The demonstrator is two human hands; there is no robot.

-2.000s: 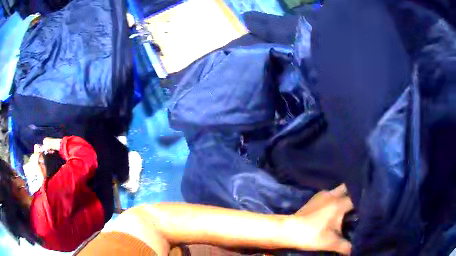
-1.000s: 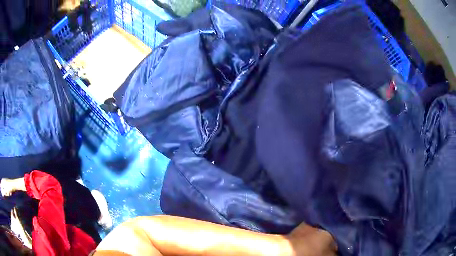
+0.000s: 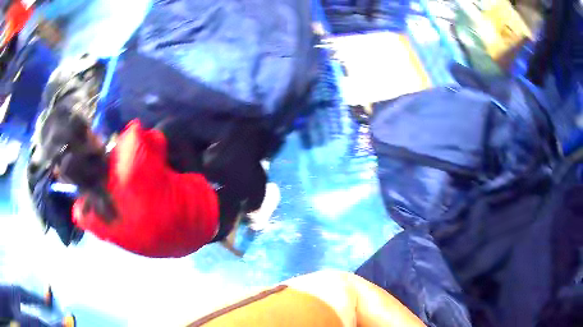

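A large heap of navy coats [image 3: 441, 128] with shiny lining and matte cloth fills the right side of the view. My bare left upper arm and shoulder show at the bottom centre, blurred. The arm runs down to the right and is cut off by the bottom edge beside the heap, so my left hand is out of the picture. My right hand is not in view.
A seated person in red [image 3: 160, 198] is at the left, beside another navy garment heap [image 3: 217, 51]. A crate with a pale cardboard-like bottom [image 3: 380, 64] stands behind. The blue floor [image 3: 319, 191] has lint on it. Dark garments lie at the far left.
The view has swung left, so the person in red and the left heap sit further right. My left hand, earlier on the navy coats, has left the picture.
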